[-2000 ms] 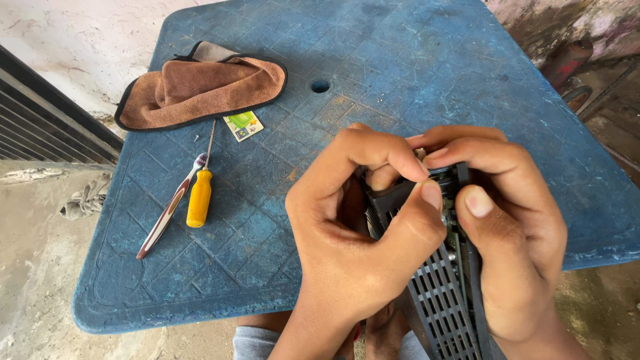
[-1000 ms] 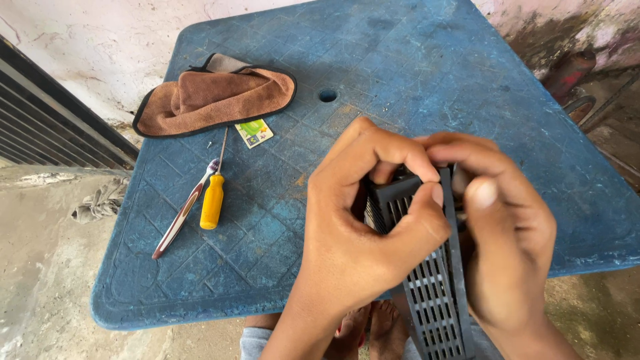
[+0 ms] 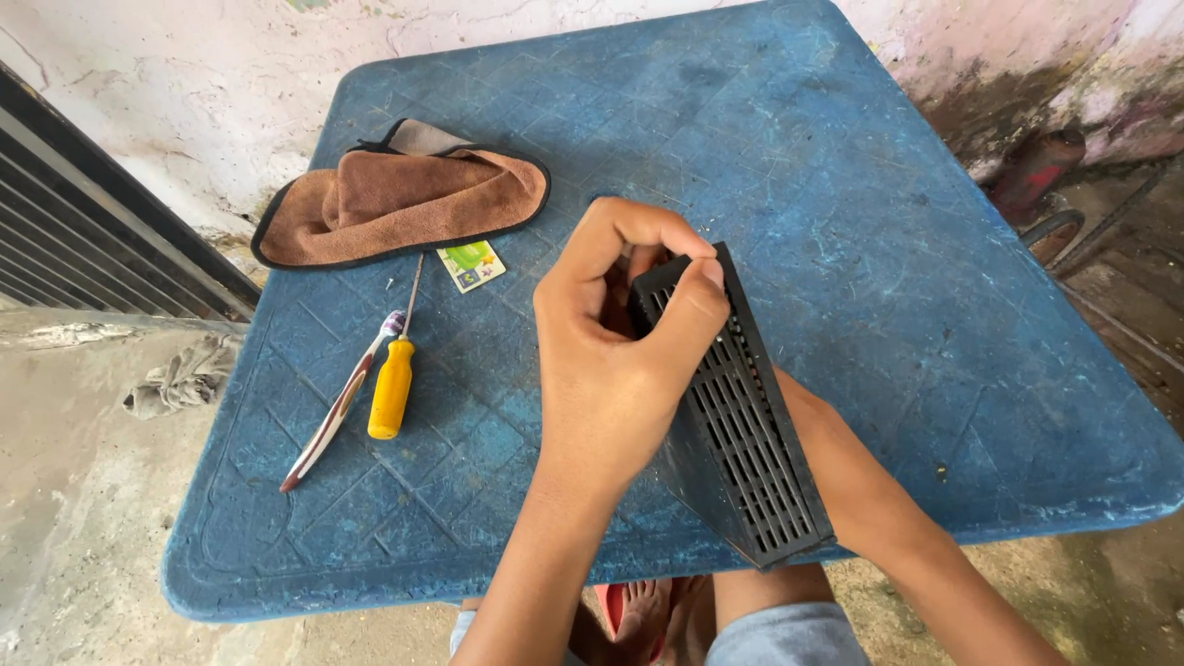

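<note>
A black plastic case with slotted vents (image 3: 754, 444) is held tilted over the near edge of the blue table. My left hand (image 3: 629, 342) pinches its upper corner between thumb and forefinger. Behind the case is my right hand (image 3: 797, 407), mostly hidden, with the wrist and forearm showing at the right; its fingers cannot be seen clearly. To the left lie a yellow-handled screwdriver (image 3: 391, 388) and a toothbrush (image 3: 342, 402), side by side. The screwdriver's tip points toward a folded brown cloth (image 3: 407, 203). A small green and white card (image 3: 472, 265) lies beside the cloth.
The blue plastic table (image 3: 888, 305) has a patterned, worn top. Beyond it stands a stained wall (image 3: 166, 83). Dark metal bars (image 3: 102, 203) rise at the left, and a grey rag (image 3: 185, 375) lies on the floor. A reddish object with a wheel (image 3: 1041, 176) is at the right.
My right hand has moved from the case's right side to behind it, and the case's long vented face is now more exposed. My left hand still pinches the upper corner.
</note>
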